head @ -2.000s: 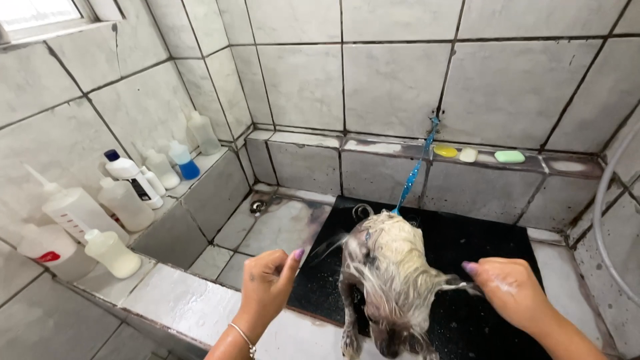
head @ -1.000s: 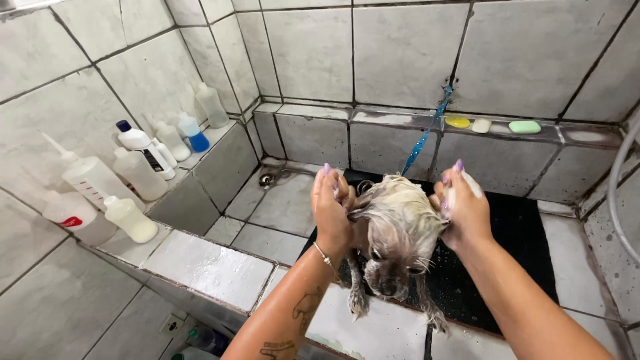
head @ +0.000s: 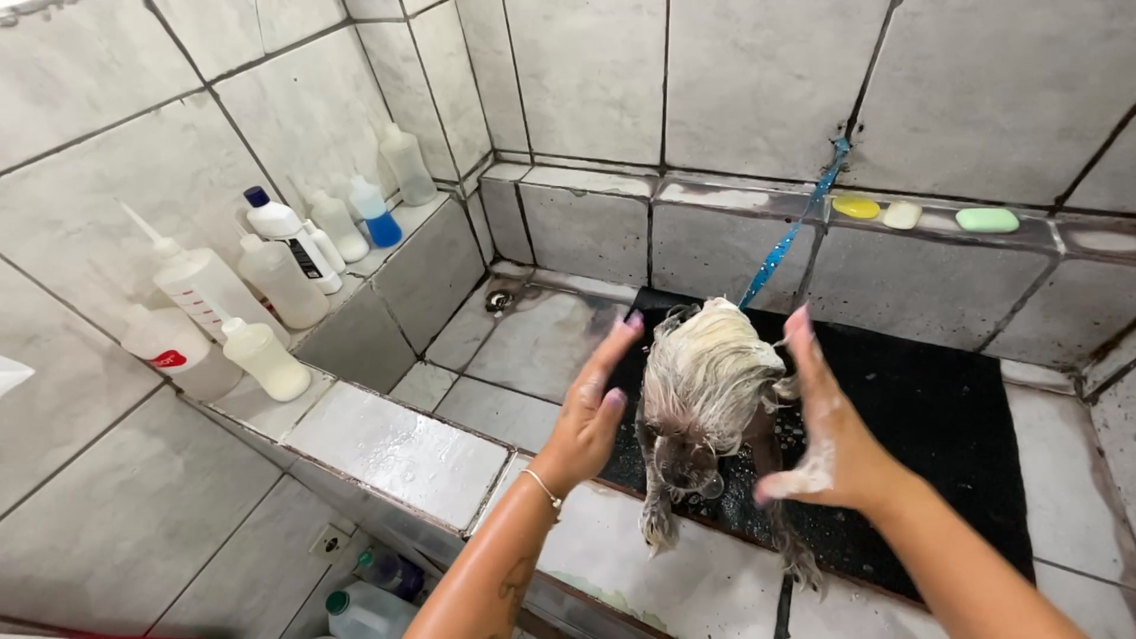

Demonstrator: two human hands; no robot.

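A small wet dog (head: 710, 382) with lathered, light fur stands on a black mat (head: 905, 426), its head lowered and its front paws on the tiled rim of the basin. A blue strap (head: 785, 248) runs from behind the dog up to the wall. My left hand (head: 590, 404) is raised just left of the dog, fingers apart, holding nothing. On the dog's other side, my right hand (head: 825, 430) is spread, with white suds on the thumb and palm. Neither hand appears to grip the fur.
Several plastic bottles (head: 266, 359) line the left ledge, one with blue liquid (head: 377, 213). Yellow (head: 856, 207), cream (head: 903, 215) and green (head: 987, 220) soap bars lie on the back ledge. A drain (head: 499, 301) is in the basin's back left corner. Below the rim are a wall socket (head: 330, 541) and a jug (head: 368, 612).
My hands were at both sides of the dog's head one second ago; now they are apart from it and open. The dog's head, raised then, has dropped.
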